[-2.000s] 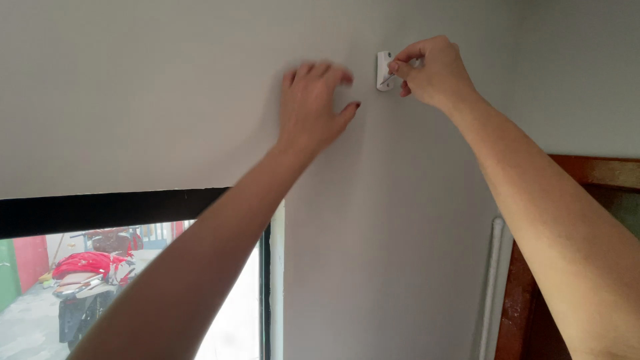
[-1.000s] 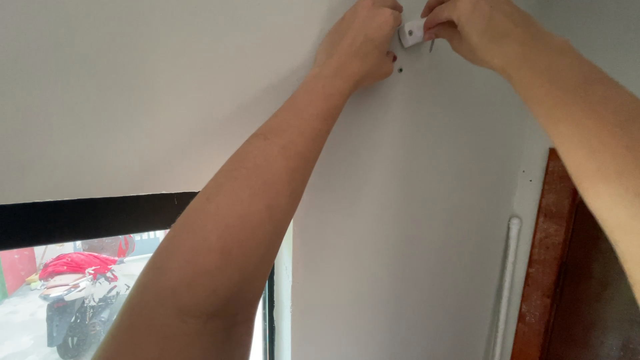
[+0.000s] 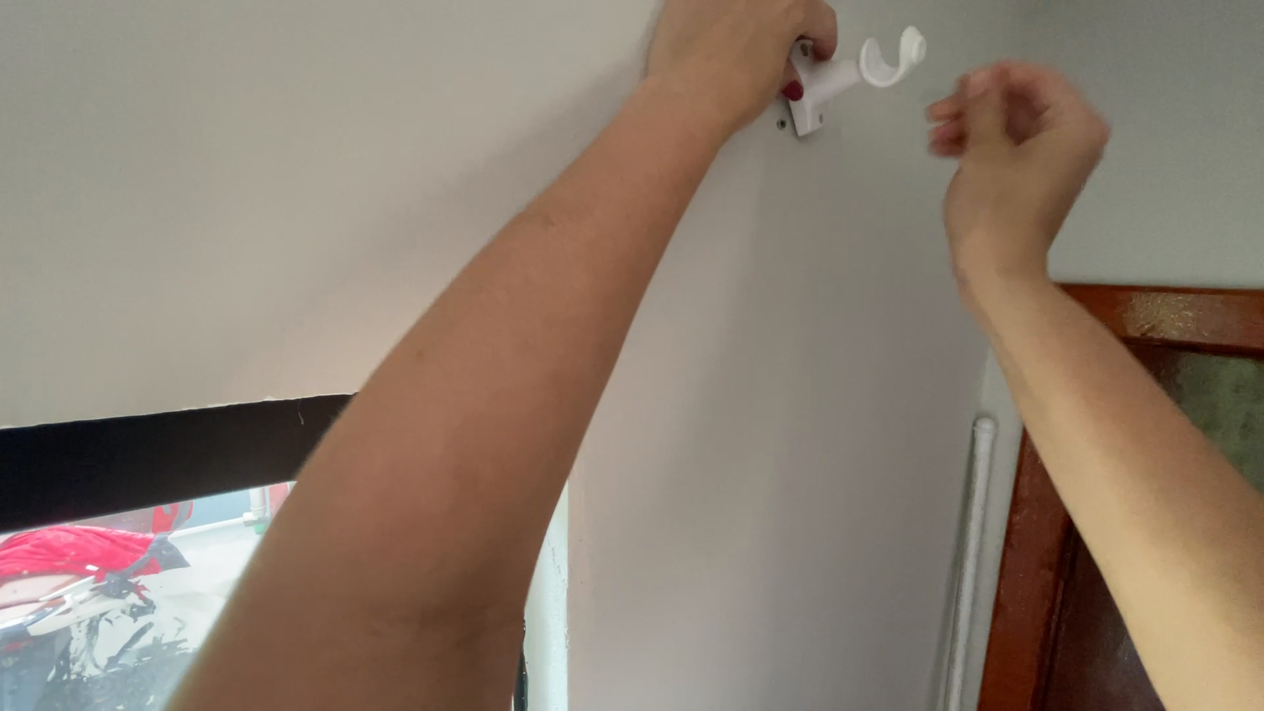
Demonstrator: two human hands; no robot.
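Observation:
A white curtain rod bracket [image 3: 810,99] with an open, curved cradle is at the wall near the top of the view. My left hand [image 3: 741,49] grips its base plate from the left, with fingers and thumb partly hidden behind it. A small dark screw hole [image 3: 781,124] shows in the wall just left of the plate's lower end. To the right of the cradle is my right hand [image 3: 1027,138], apart from the bracket, blurred, its fingers curled; whether something small is between them cannot be told.
Below left is a window with a black frame [image 3: 148,449], a motorcycle with a red cover [image 3: 79,553] outside it. A white rod [image 3: 971,553] stands upright against the wall at the lower right, beside a reddish-brown wooden door frame [image 3: 1027,573].
My left hand, off the bracket two seconds ago, now grips it. My right hand has let go of the bracket and moved away to the right. The bracket's cradle has come into sight.

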